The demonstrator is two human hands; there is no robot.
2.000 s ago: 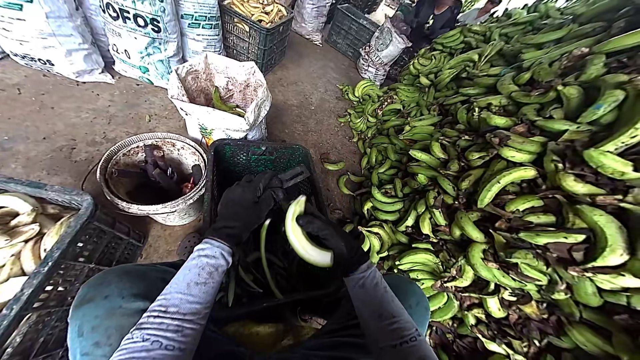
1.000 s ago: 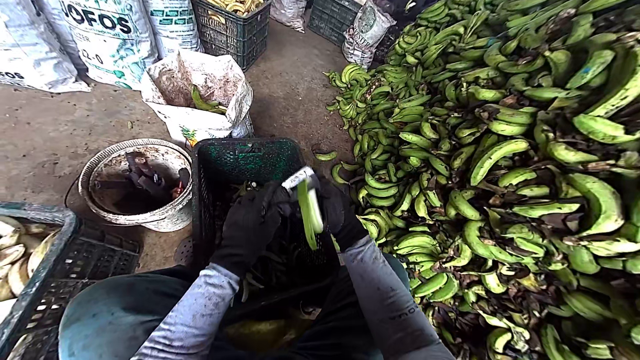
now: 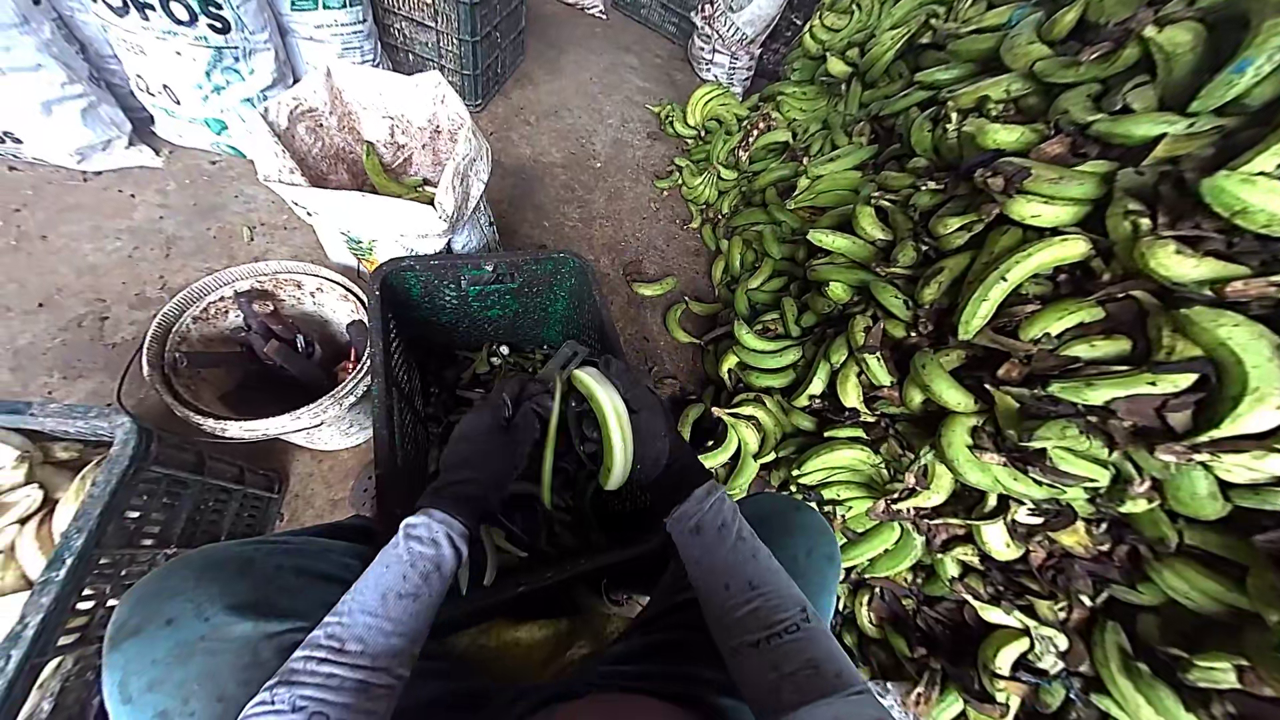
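My left hand (image 3: 487, 450), in a dark glove, is closed around a metal blade tool (image 3: 563, 362), likely a knife or peeler, whose tip shows above the fingers. A narrow strip of green peel (image 3: 551, 440) hangs down from the blade. My right hand (image 3: 650, 425), gloved too, grips a partly peeled green plantain (image 3: 608, 425), pale along its length, with its curved side facing right. Both hands are over a dark plastic crate (image 3: 485, 290) between my knees, which holds peel strips. The palms and most of the tool's handle are hidden.
A large pile of green plantains (image 3: 860, 290) covers the right side. A dirty white bucket (image 3: 325, 425) with dark objects inside stands left of the crate. Beyond it is an open white sack (image 3: 370, 215). A crate of pale peeled plantains (image 3: 110, 500) sits at lower left; full sacks (image 3: 190, 75) stand behind.
The plantain was upright near the blade one second ago; now its pale peeled side shows and a peel strip hangs beside it. Both hands remain over the crate.
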